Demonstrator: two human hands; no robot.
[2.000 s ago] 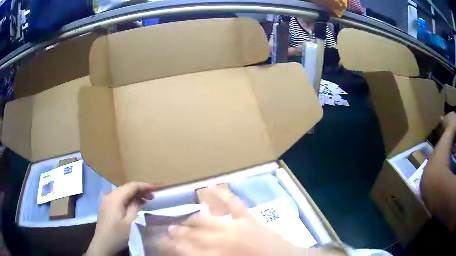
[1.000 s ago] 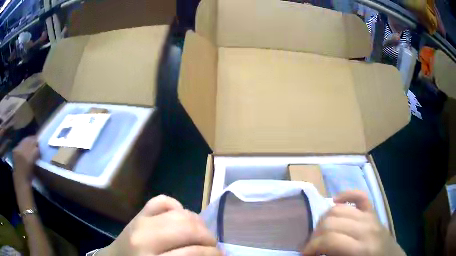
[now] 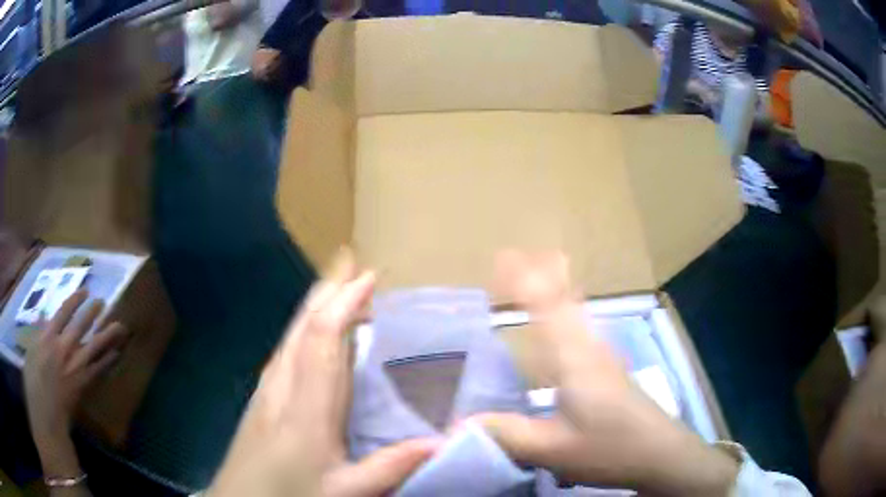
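A dark unit with a brown wood-grain end [image 3: 427, 383] stands low in front of me, partly covered by a bluish-white wrap [image 3: 432, 320]. My left hand [image 3: 311, 398] is at the wrap's left side, its thumb on the lower flap. My right hand [image 3: 593, 398] is blurred, at the right side, with its thumb near the same flap. The open brown carton [image 3: 495, 194] lies behind, its lid standing up. Its white foam rim [image 3: 688, 364] and a bluish-white wrapped item [image 3: 627, 340] show at the right. The accessory box is mostly hidden behind my right hand.
At the left, another person's hand [image 3: 73, 340] is over an open neighbouring carton [image 3: 131, 291] holding a white leaflet [image 3: 49, 294]. At the right stand another carton [image 3: 845, 194] and a person's arm [image 3: 860, 437]. Loose white papers [image 3: 758, 184] lie on the far side.
The wrap now covers most of the wood-grain end, leaving a small triangle. My hands have moved inward and upward around it. The neighbouring left carton now appears farther left, with a hand over it.
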